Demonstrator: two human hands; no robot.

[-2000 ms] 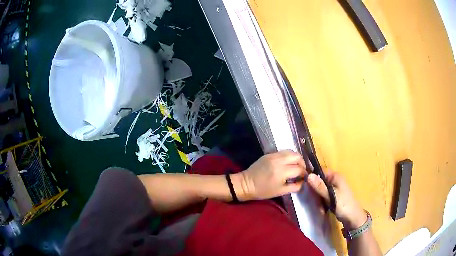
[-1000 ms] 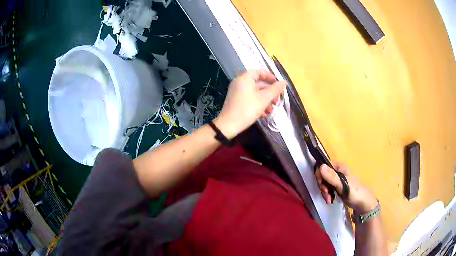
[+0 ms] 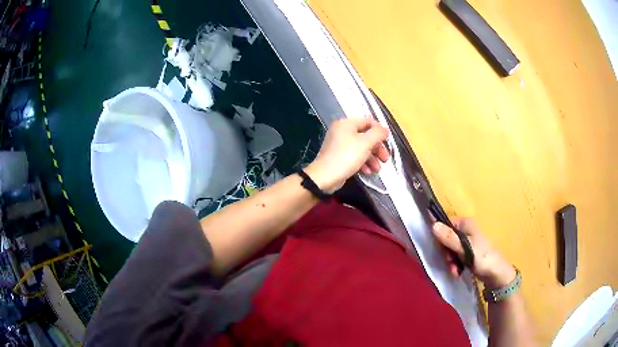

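Note:
My right hand holds the black handles of the shears. The long blades run along the near edge of the orange-tan paper pattern and point up and away. My left hand is at the table edge beside the blades, fingertips pinched on a thin pale fabric strip that loops below the fingers. White paper lies under the pattern edge. A long dark weight and a shorter one lie on the pattern.
A white bucket stands on the green floor left of the table. White scraps lie on the floor behind and beside it. The grey table edge runs diagonally. A red apron fills the lower middle. A yellow mesh frame is at lower left.
My left hand moved forward along the table edge from near the shears' handles and now holds a strip. My right hand stays on the shears. The view has shifted slightly.

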